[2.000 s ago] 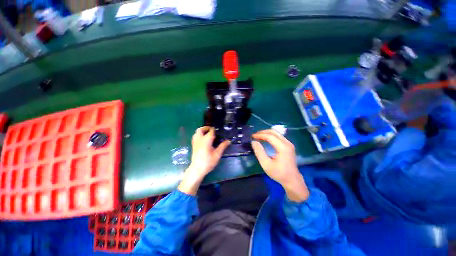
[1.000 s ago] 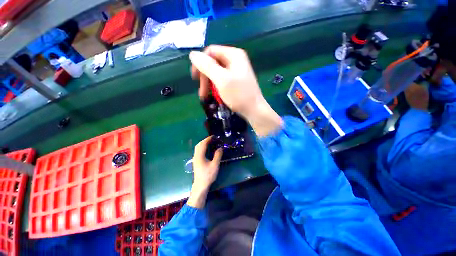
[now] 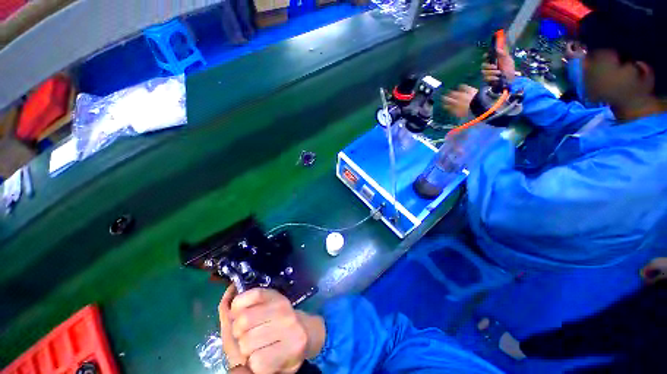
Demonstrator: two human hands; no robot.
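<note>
The black press fixture (image 3: 274, 256) stands on the green bench, left of centre and turned at a slant in the view. Its silver clamp lever (image 3: 235, 274) points down toward me. My right hand (image 3: 267, 332) is closed around the clamp handle at the lower edge; the red grip is hidden inside it. I cannot make out my left hand. Whether a part sits in the fixture is hidden. A thin tube runs from the fixture past a small white rounded piece (image 3: 334, 243) to the blue-and-white controller box (image 3: 398, 179).
An orange-red parts tray (image 3: 69, 343) is cut off at lower left, with a black part in it. Round black parts lie on the belt, one at left (image 3: 121, 224), one near the box (image 3: 307, 158). A worker in blue (image 3: 570, 190) sits at right beside an orange hose (image 3: 479, 117).
The view has swung right. My right hand has brought the clamp handle down from upright toward me. My left hand, earlier at the fixture's base, no longer shows clearly.
</note>
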